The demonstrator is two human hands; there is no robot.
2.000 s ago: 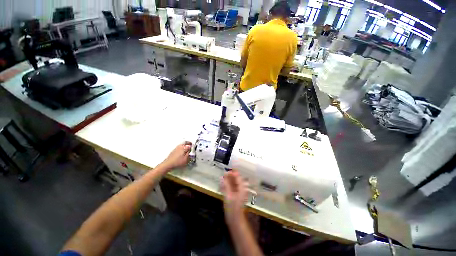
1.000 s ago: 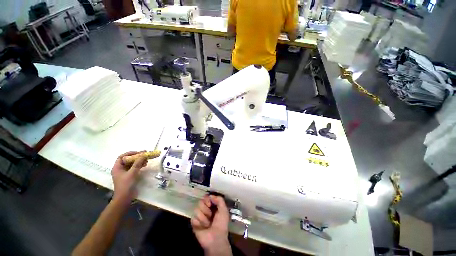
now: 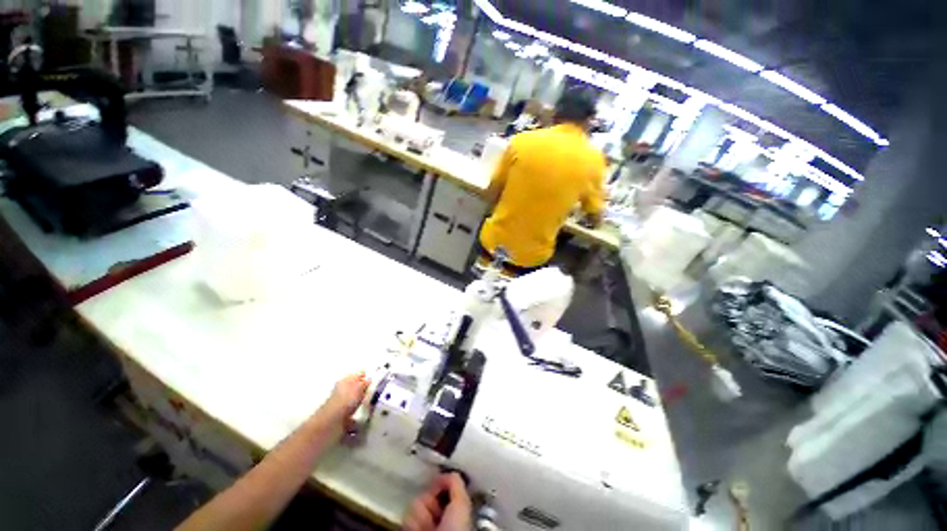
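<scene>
The white sewing machine (image 3: 561, 462) stands on the pale table, with its metal post and dark lever (image 3: 516, 324) upright. My left hand (image 3: 351, 402) is at the machine's left end, fingers bent against the metal parts; blur hides whether it holds anything. My right hand (image 3: 441, 505) is low at the machine's front, cut off by the bottom edge, its curled fingers beside a small dark part. I cannot tell if they grip it. A washed-out white stack (image 3: 244, 254) lies on the table's left.
A black machine (image 3: 78, 171) stands on the light-blue table at left. A person in a yellow top (image 3: 545, 192) is ahead at another machine table (image 3: 363, 130). White bundles (image 3: 862, 415) and a grey bundle (image 3: 779, 327) lie at right. Black snips (image 3: 556, 365) lie behind the machine.
The view has tilted up and turned. My left hand, which had a yellowish thing at its fingers left of the machine, is now against the machine's left end. My right hand stays at the front.
</scene>
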